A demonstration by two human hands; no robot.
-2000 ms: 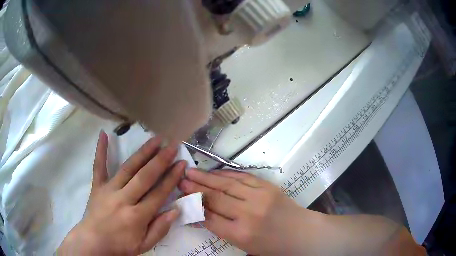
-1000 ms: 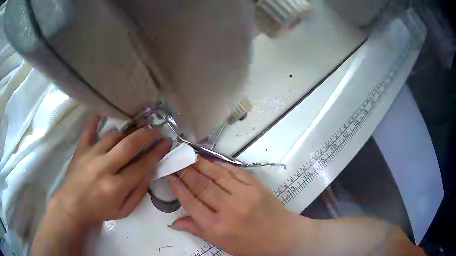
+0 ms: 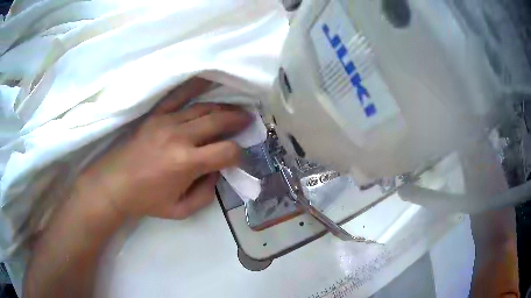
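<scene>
My left hand (image 3: 169,160) lies left of the needle area and pinches a small white fabric piece (image 3: 243,183); one end sticks out below the fingers, and white cloth also shows above them near the presser foot (image 3: 271,137). Large white fabric (image 3: 233,43) is bunched behind and over my left hand. The cream-white machine head (image 3: 361,87) with blue JUKI lettering stands right of the hand. My right hand is not visible; only a blurred forearm shows at the right edge, beyond the machine head.
A thin silver arm (image 3: 326,221) reaches from the foot toward the front right. The metal needle plate (image 3: 271,209) sits in the bed. A printed ruler scale (image 3: 340,285) runs along the front edge. White cloth (image 3: 454,262) hangs at the lower right.
The view has shifted, showing the JUKI lettering and needle plate. My right hand has left the fabric by the needle, its arm now at the far right. My left hand stays at the cloth.
</scene>
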